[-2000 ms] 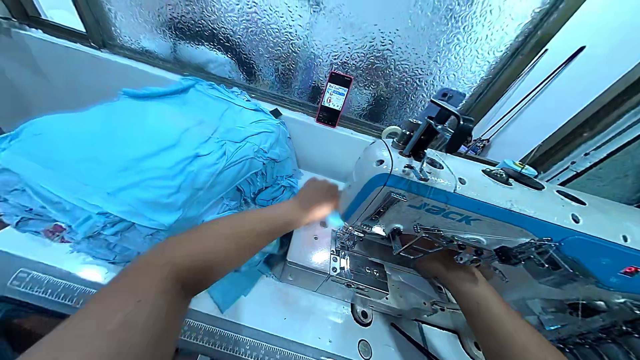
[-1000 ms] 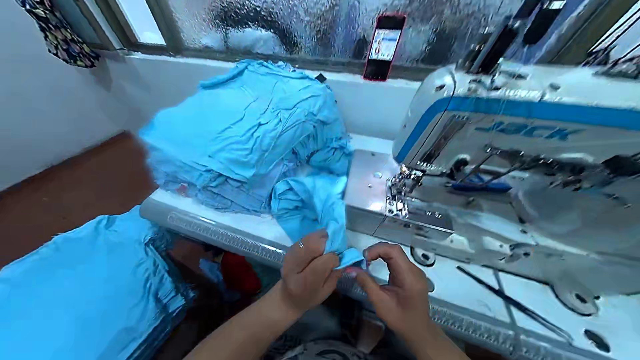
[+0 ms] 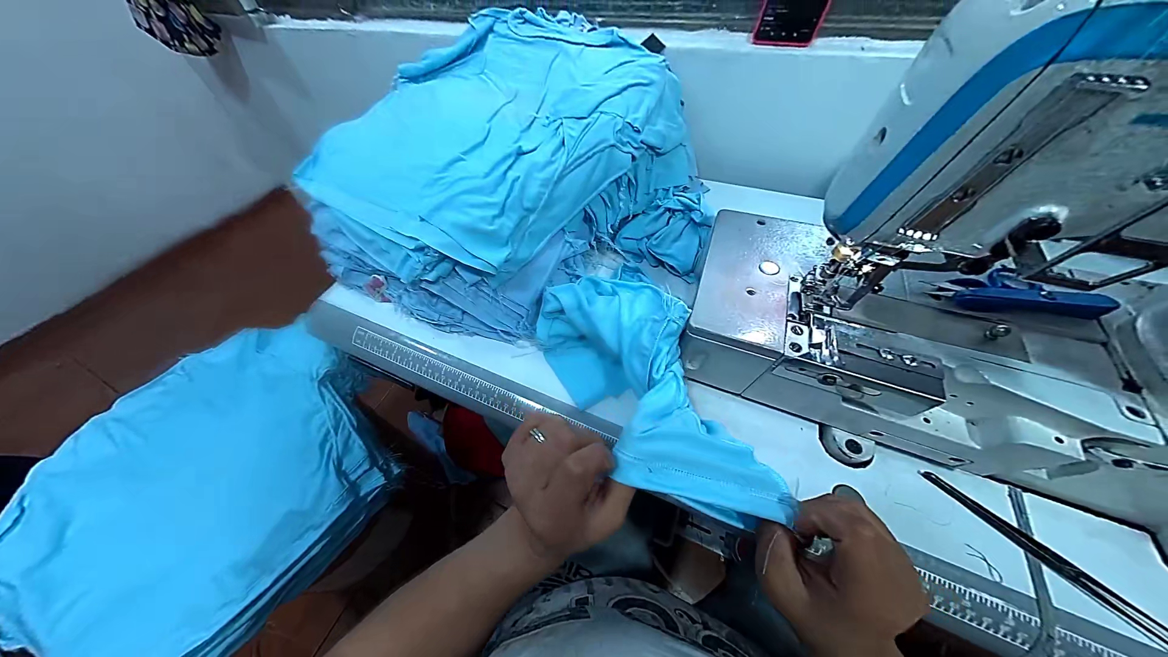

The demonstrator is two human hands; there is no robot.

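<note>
Between my two hands a light-blue knit garment piece is stretched along the table's front edge, its stitched seam facing up. My left hand, with a ring on one finger, grips its left part. The right end is pinched in my right hand; a small shiny metal object, only partly visible, shows at those fingers. The rest of the piece lies bunched on the table, beside the metal bed of an industrial sewing machine. Neither hand is at the needle area.
A tall pile of light-blue garments stands behind on the table; another stack lies at lower left. Blue-handled thread snips rest on the machine. Dark tweezers lie at right. A phone stands on the sill.
Two seconds ago my hands were at the machine; now both hold the fabric in front of it. Since one second ago they have spread apart, stretching the edge. The view has tilted down.
</note>
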